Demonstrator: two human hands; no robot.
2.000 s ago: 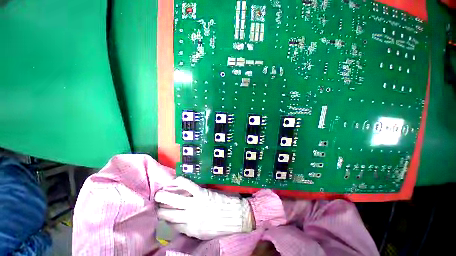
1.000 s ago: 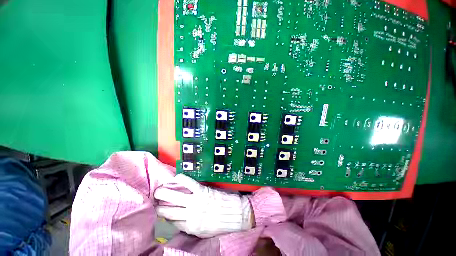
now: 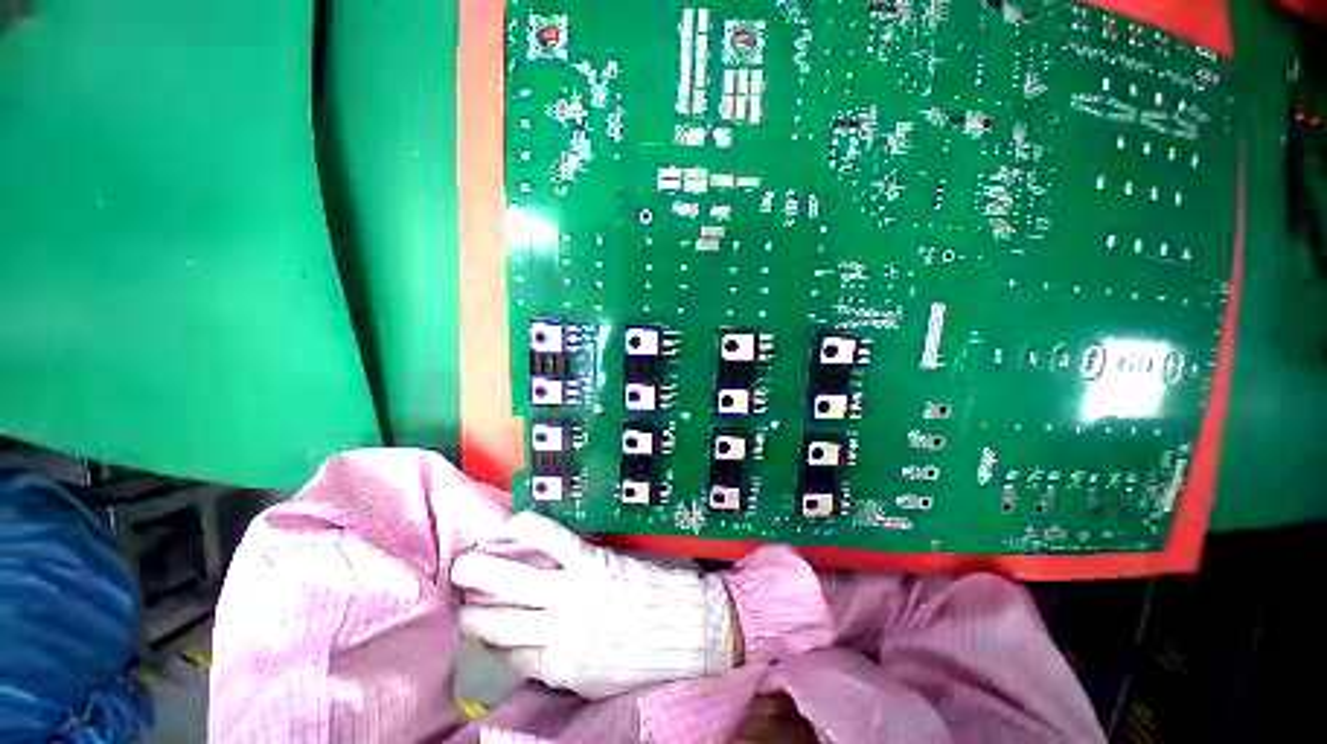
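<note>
A large green printed circuit board (image 3: 902,276) lies flat on an orange-red foam sheet (image 3: 483,291). Rows of black power transistors (image 3: 640,394) with silvery tabs sit near its lower left corner. My right hand (image 3: 597,611), in a white glove, is below the board's near edge and points left. It rests against my pink left sleeve (image 3: 328,581), apart from the board. Its fingertips are partly hidden at the sleeve, so its grip is unclear. My left hand is not visible. Two bright glare spots lie on the board.
Green mat (image 3: 160,218) covers the bench on the left, with a raised dark edge beside the foam sheet. Blue clothing of another person (image 3: 66,611) is at the lower left, near a grey metal frame (image 3: 168,560). Dark items are at the far right edge.
The board and my gloved hand stay in place, with only slight shifts of the view. The blue clothing at the lower left has changed its shape a little.
</note>
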